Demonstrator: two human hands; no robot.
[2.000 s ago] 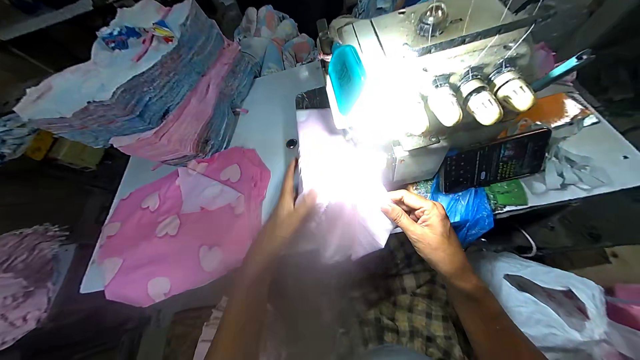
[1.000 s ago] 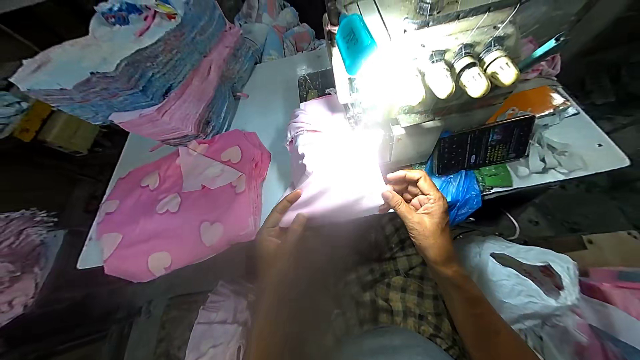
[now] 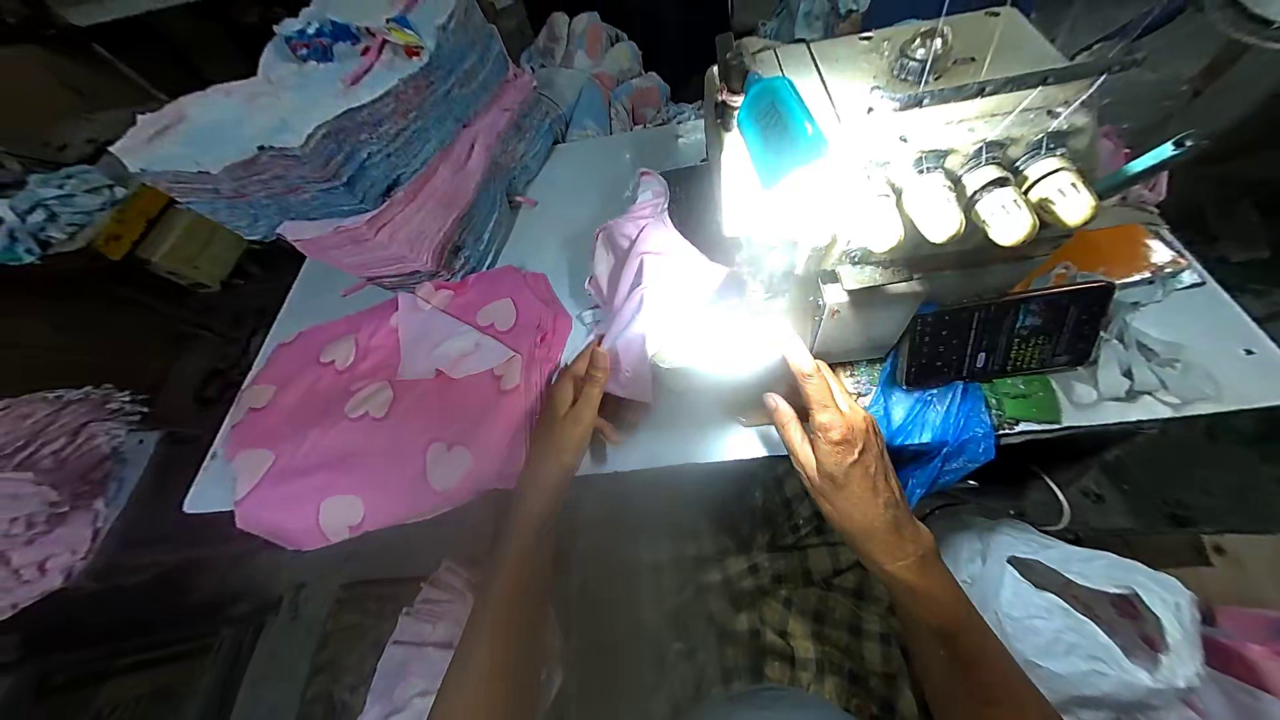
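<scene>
A pale pink fabric piece [image 3: 628, 290] lies at the sewing machine [image 3: 880, 150], its right part lost in the lamp's glare. My left hand [image 3: 575, 405] is at the fabric's lower left edge, thumb and index finger close together; whether they pinch the cloth is unclear. My right hand [image 3: 830, 430] is right of the fabric, below the needle area, with its fingers apart and the index fingertip in the glare. Left of my left hand, a bright pink fabric with pale hearts [image 3: 400, 420] lies flat, a pale pink piece on top of it.
A tall stack of cut fabric [image 3: 400, 150] stands at the table's back left. A phone [image 3: 1005, 335] leans beside the machine above a blue plastic bag [image 3: 930, 420]. Thread cones or lamps are not told apart on the machine front. A white plastic bag [image 3: 1080, 600] is at lower right.
The pale pink fabric has moved away from the table's front edge, up and left toward the machine. My right hand, earlier at the cloth's right edge, now has its index finger stretched forward.
</scene>
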